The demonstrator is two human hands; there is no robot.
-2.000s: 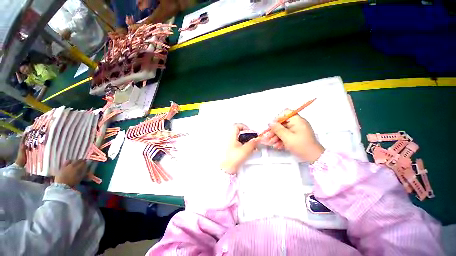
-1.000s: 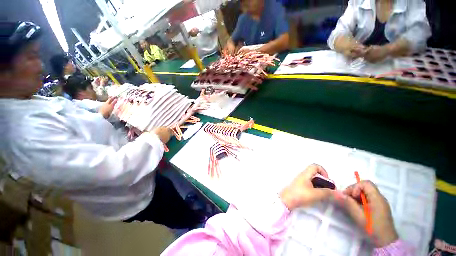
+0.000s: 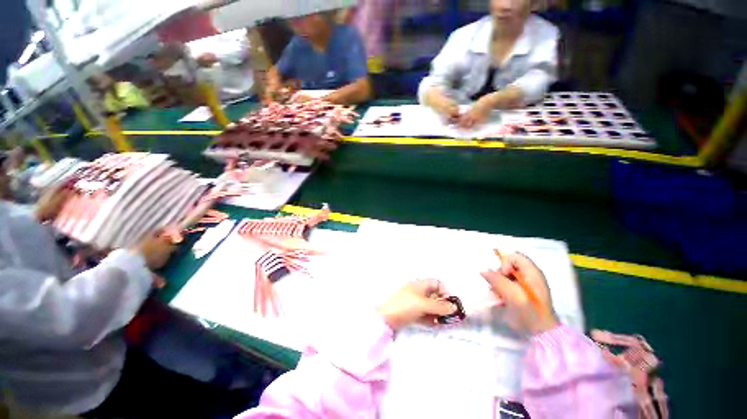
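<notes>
My left hand (image 3: 418, 303) holds a dark watch case (image 3: 451, 310) by its edge over the white foam tray (image 3: 541, 250). My right hand (image 3: 522, 290) holds a thin orange stick-like tool (image 3: 524, 284), with its fingers near a pale pink piece beside the case; whether it grips that piece is unclear. Another dark watch case (image 3: 513, 409) lies in the tray at the bottom edge. Strapped watches (image 3: 274, 267) with long pink straps lie on the white board to the left. Loose pink straps (image 3: 629, 360) lie right of the tray.
A person at left holds stacked foam trays (image 3: 135, 200). Across the bench, a dark-pocketed tray stack (image 3: 274, 147) carries pink straps. Two people sit opposite, near a tray of dark squares (image 3: 586, 119). A blue cloth (image 3: 680, 214) lies at right. Yellow strips (image 3: 655, 271) edge the green bench.
The view has swung back right and the hands appear further left. My hands have moved apart slightly; the case is now tilted in my left fingers. The stacked trays at left are tilted differently.
</notes>
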